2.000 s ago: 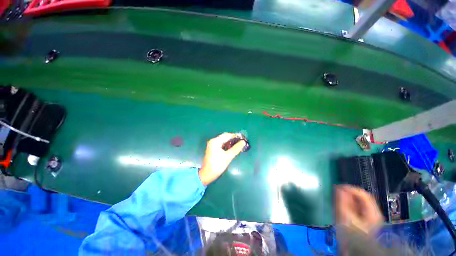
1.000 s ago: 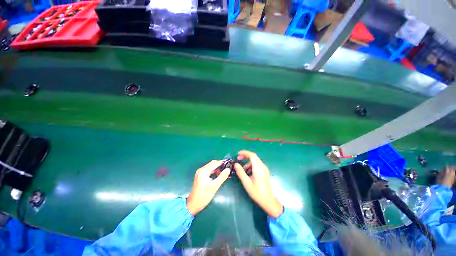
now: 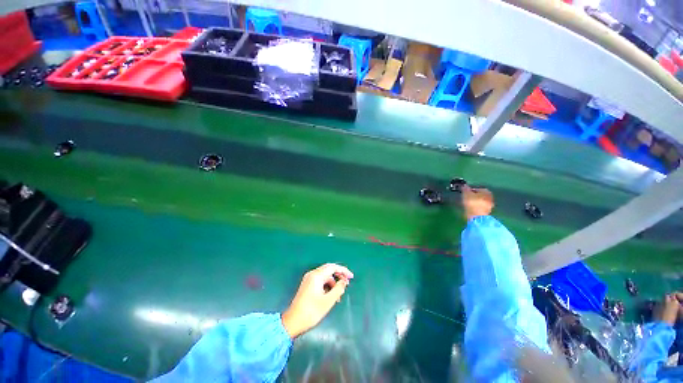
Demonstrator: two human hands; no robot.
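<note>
My left hand is above the green bench, its fingers curled. A small dark patch shows between thumb and fingers; I cannot tell if it is a part or shadow. My right hand reaches over the conveyor belt, palm down. Its fingertips are at the edge of a round black unit; whether they grip it is unclear. A second round black unit lies close by to the left. More units lie spaced along the belt, one at the left and one at the right.
A black ribbed box and a round part are at left. A red tray and black trays stand beyond the belt. A grey post, blue bin and another person's hand are at right.
My right hand has moved from beside my left hand out to the belt. Two units now lie close together there. My left hand stays over the bench. The view has tilted up.
</note>
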